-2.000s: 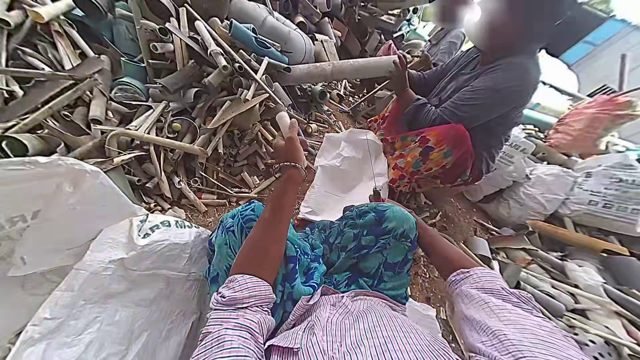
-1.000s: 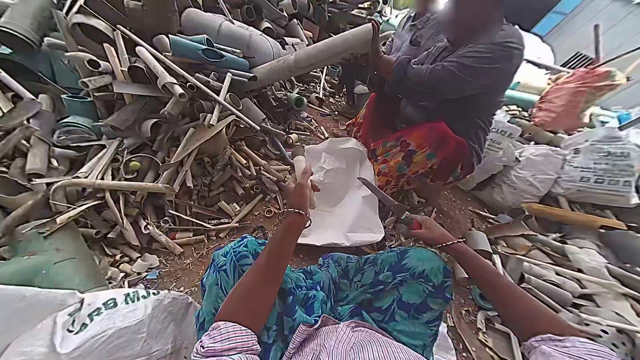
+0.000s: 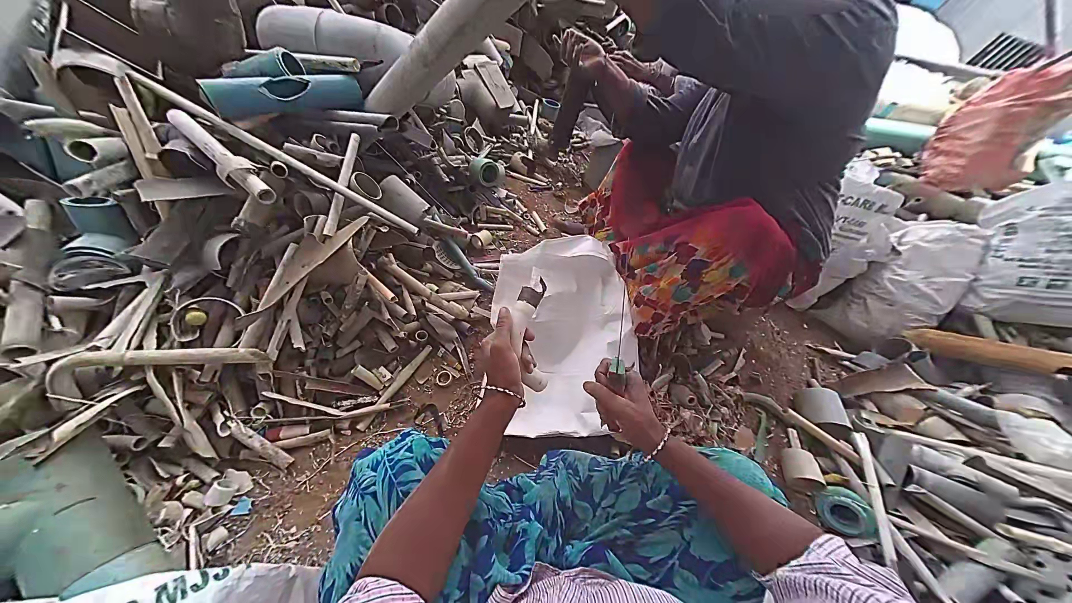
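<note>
My left hand (image 3: 505, 356) is closed around a short white plastic pipe piece (image 3: 521, 322), with a dark strip at its upper end. In my right hand (image 3: 624, 402) is the green handle (image 3: 617, 368) of a long, thin blade (image 3: 621, 316), which points up and away from me. Both hands are over a white woven sack (image 3: 574, 293) spread on the ground beyond my knees. The blade and the pipe piece are apart.
A large heap of scrap pipes (image 3: 293, 243) rises at the left. Across from me another person (image 3: 720, 167) sits beside a big grey pipe (image 3: 444, 54). More pipe scraps (image 3: 938, 469) and filled white sacks (image 3: 1026, 251) lie at the right.
The blade, slanted toward the pipe piece one second ago, now points upward. The other person's arms and the big grey pipe have changed position. The view has shifted.
</note>
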